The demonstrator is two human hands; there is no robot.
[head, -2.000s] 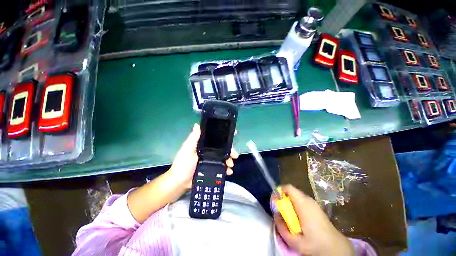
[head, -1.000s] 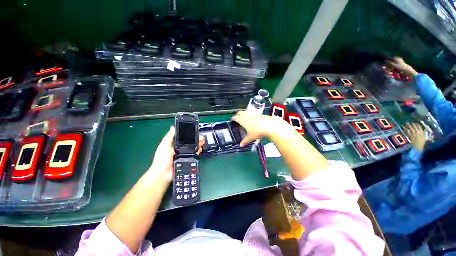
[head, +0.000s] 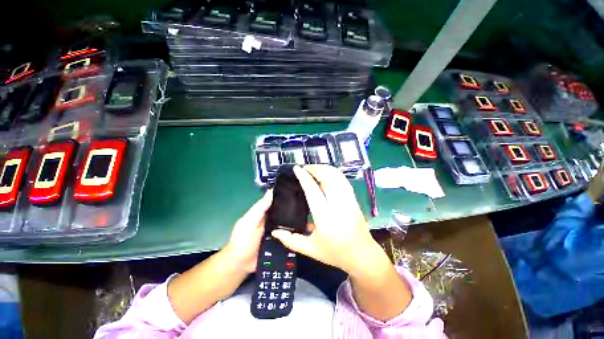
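An open black flip phone (head: 273, 278) is upright in front of me, keypad towards me, its upper half partly covered by my fingers. My left hand (head: 250, 228) holds it from behind at the left. My right hand (head: 334, 218) lies over the upper half with fingertips at its top and near the hinge. Whether a loose lens frame is under the fingers cannot be told. The small lens tray (head: 311, 153) with black frames lies just behind the phone on the green bench.
Phone trays with red phones stand at left (head: 142, 192) and right (head: 493, 142). Behind are stacked trays (head: 265, 73) and a bottle (head: 366, 114). Two red phones, a pink stick (head: 370, 192) and a white wipe (head: 409, 179) lie right. A carton (head: 473, 265) is below; a blue sleeve (head: 556, 232) shows at right.
My right hand has come back from the lens tray onto the phone's upper half. The yellow-handled tool, in my right hand two seconds ago, is no longer in view.
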